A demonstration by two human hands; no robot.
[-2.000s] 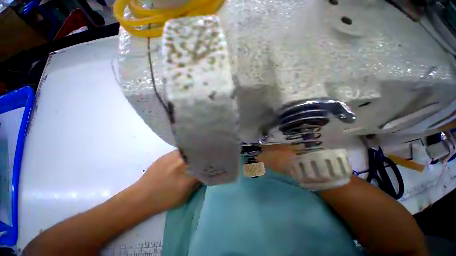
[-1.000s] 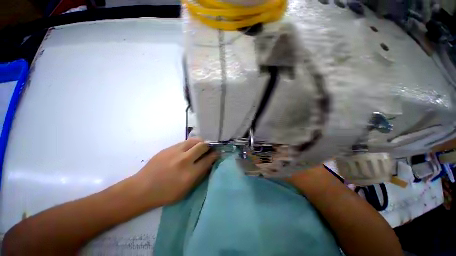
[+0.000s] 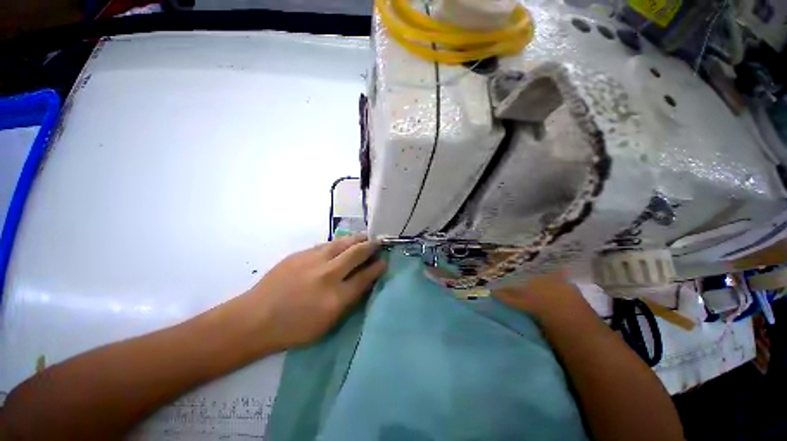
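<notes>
The pale green garment piece [image 3: 457, 370] runs from the needle area down over the table's front edge. The off-white sewing machine head [image 3: 552, 164] stands over it and hides part of the stitching area. My left hand [image 3: 324, 288] lies flat on the cloth left of the presser foot [image 3: 431, 251], fingertips close to it. My right hand [image 3: 539, 301] is on the cloth right of the foot, its fingers partly hidden under the machine head, so its grip cannot be told.
A blue tray [image 3: 30, 189] is at the left edge of the white table [image 3: 190, 155]. Black scissors [image 3: 640, 332] lie at the right beside a tan strip [image 3: 671, 315]. A yellow ring [image 3: 457, 43] is on the machine. A printed ruler [image 3: 224, 406] marks the front edge.
The view has shifted, so the machine head sits further right and more table shows. A bit of green cloth now shows behind my left fingertips. Both hands remain beside the foot.
</notes>
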